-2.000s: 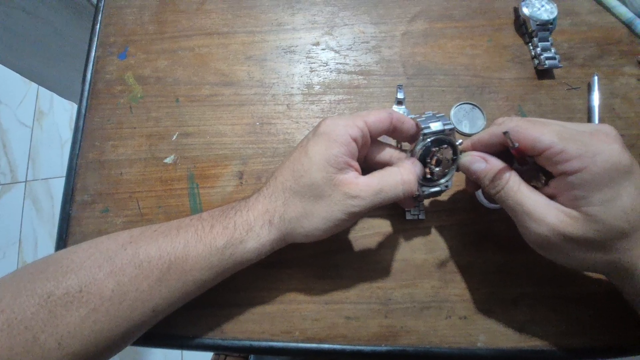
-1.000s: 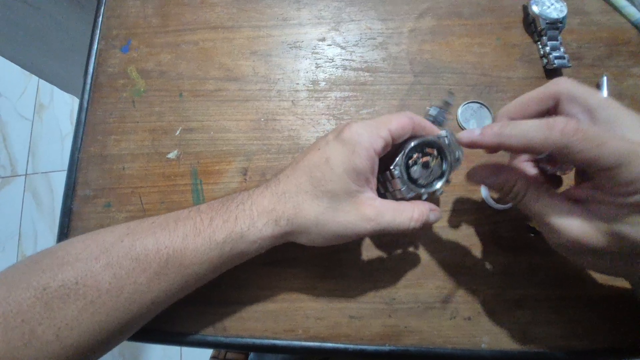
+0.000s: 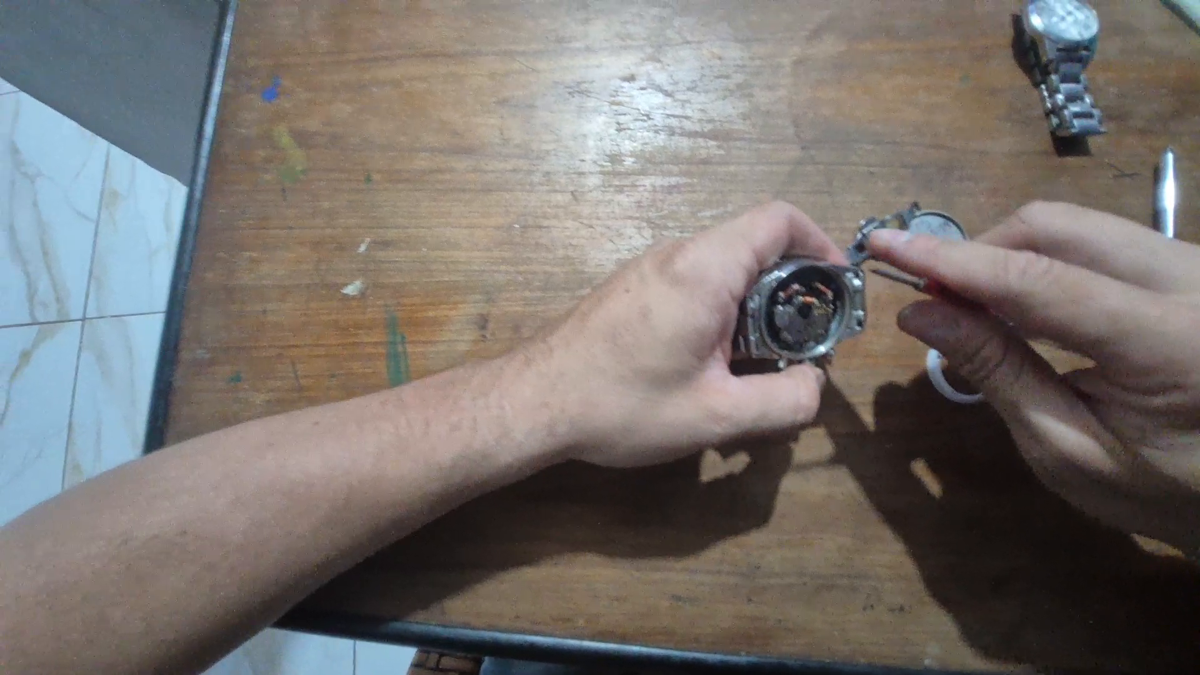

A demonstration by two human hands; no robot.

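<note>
My left hand (image 3: pixel 694 347) grips a metal wristwatch (image 3: pixel 806 309) whose case back is off, so its movement shows. Between the thumb and fingers of my right hand (image 3: pixel 1078 347) is a small screwdriver-like tool (image 3: pixel 900 277) with a thin metal shaft and a red part; its tip points at the right side of the watch case. The right index fingertip is at the watch's metal bracelet (image 3: pixel 864 239). Behind that bracelet lies a round metal case back (image 3: pixel 937 225), partly hidden. A white ring (image 3: pixel 952 380) rests on the table, partly covered by my right hand.
A second metal wristwatch (image 3: pixel 1064 66) lies at the table's upper right. Below it is a silver pen-like tool (image 3: pixel 1165 192). Small pale scraps (image 3: pixel 352 287) are on the wooden table (image 3: pixel 525 187), whose dark edge (image 3: pixel 192 216) runs along the left.
The opened watch has been turned in my left hand. My right hand drew away from its case, then came back to its right side with the thin tool pointing at it.
</note>
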